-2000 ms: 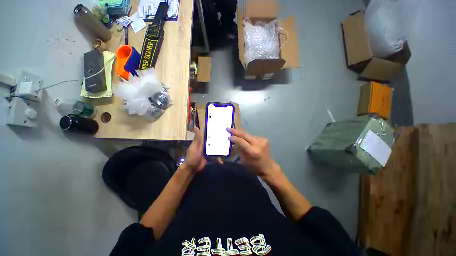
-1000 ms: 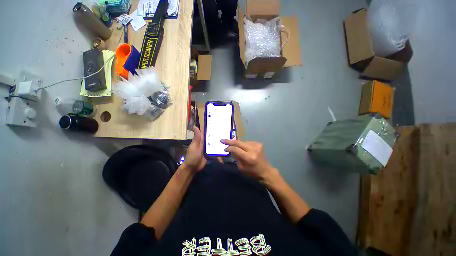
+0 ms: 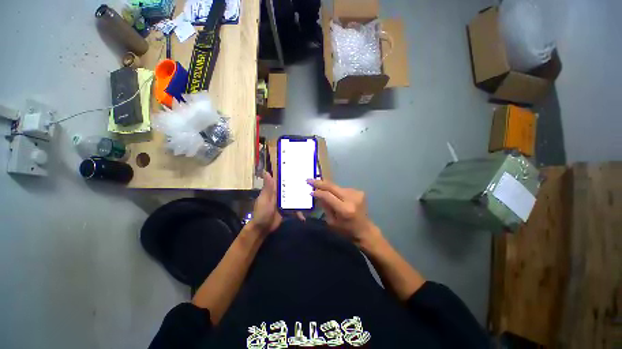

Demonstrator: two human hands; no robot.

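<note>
A smartphone (image 3: pixel 296 173) with a lit, mostly white screen is upright in front of my dark shirt, near the middle of the view. My left hand (image 3: pixel 267 206) holds it along its left and lower edge. My right hand (image 3: pixel 343 208) is at the phone's right side, with fingertips at the right part of the screen. The right hand grips nothing; its index finger and thumb reach out and the other fingers are curled. The phone hides part of the left hand's fingers.
A wood desk (image 3: pixel 235 163) at left holds a bubble-wrapped bundle (image 3: pixel 194 129), a black paddle and flasks. A black stool (image 3: pixel 187 238) stands below it. Cartons (image 3: pixel 361 88), an orange box (image 3: pixel 513 129) and a green parcel (image 3: pixel 477 191) are on the right.
My right fingertips moved down the screen, then back up a little. The screen content changed slightly. My left hand keeps its hold; the view has shifted slightly.
</note>
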